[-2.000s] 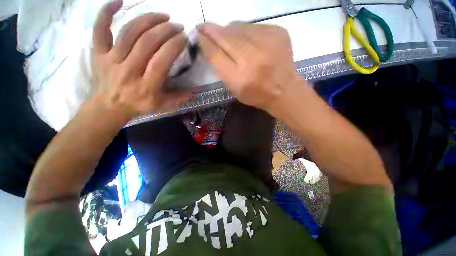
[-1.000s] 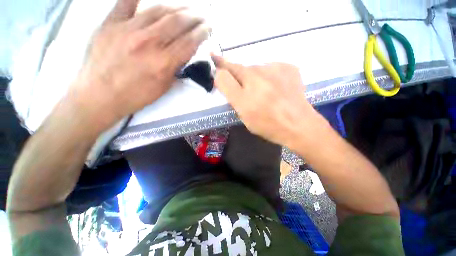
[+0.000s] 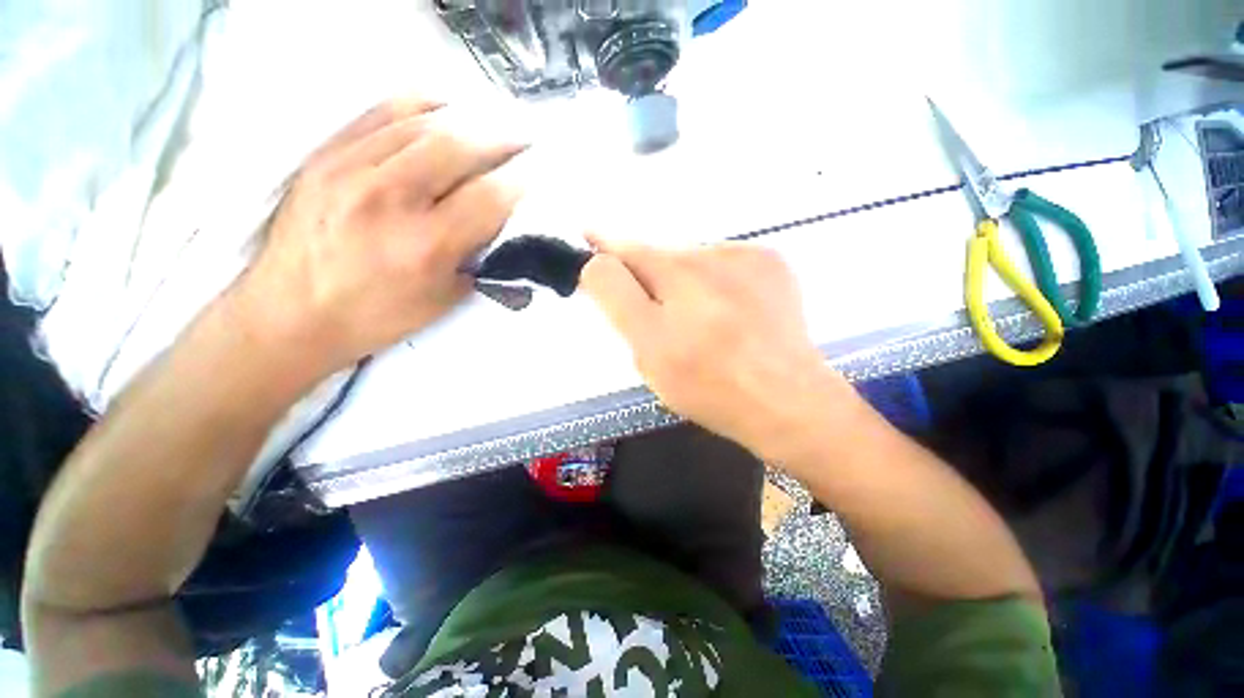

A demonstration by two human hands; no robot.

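Observation:
My left hand lies on the white padded lining at the left, with its fingertips at a small piece of black fabric. My right hand pinches the right end of this black piece between thumb and finger. The black piece spans the gap between both hands above the white table. The white lining spreads left of my left hand, with dark lines along it. Where the black piece joins the lining is hidden under my left hand.
The machine's presser foot area and round knob are at the top. Scissors with yellow and green handles lie at the right. A slim white-handled tool is at the far right. The ruler-marked table edge runs in front.
The view has shifted, so the presser foot area and knob now show at the top. The black piece is stretched longer between the hands than one second ago.

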